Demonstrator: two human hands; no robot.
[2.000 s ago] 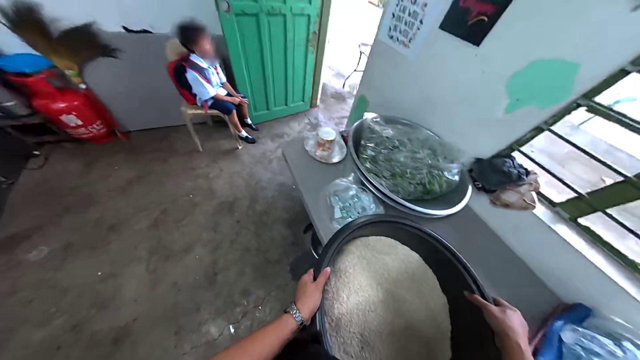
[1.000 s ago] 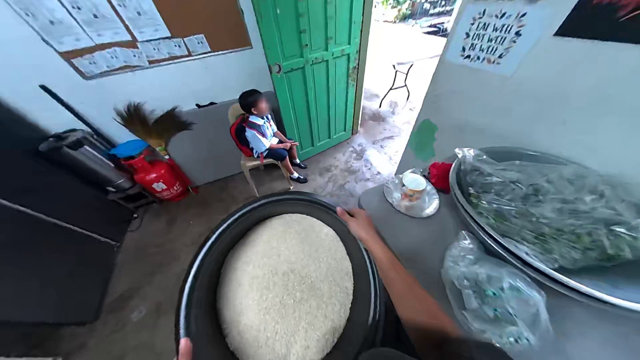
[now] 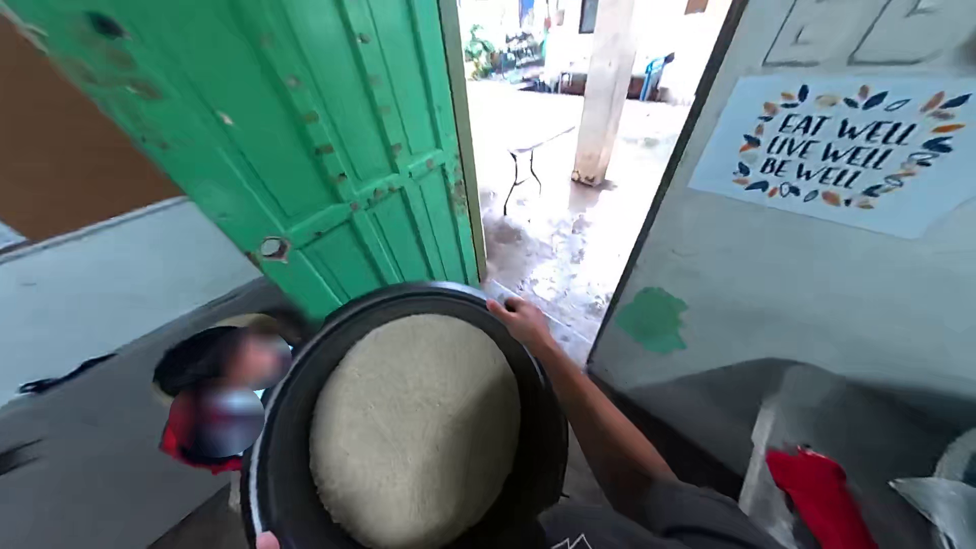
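A large round black basin [image 3: 545,427] fills the lower middle of the view, with pale grain that looks like rice [image 3: 415,427] inside it. My right hand [image 3: 522,324] grips the basin's far right rim, fingers over the edge. Of my left hand [image 3: 267,540] only a fingertip shows, on the left rim at the bottom edge of the view; the rest is hidden or out of frame. The basin is held up off the floor, close to my body.
A green wooden door [image 3: 328,152] stands open ahead, beside a doorway onto a bright paved area [image 3: 534,252] with a pillar [image 3: 606,91]. A seated person [image 3: 221,389] is just left of the basin. At lower right are a table [image 3: 762,442] and a red cloth [image 3: 823,496].
The basin, held in both hands, has moved away from the grey table with the leafy greens and closer to the green door and the seated person. The view has turned toward the doorway.
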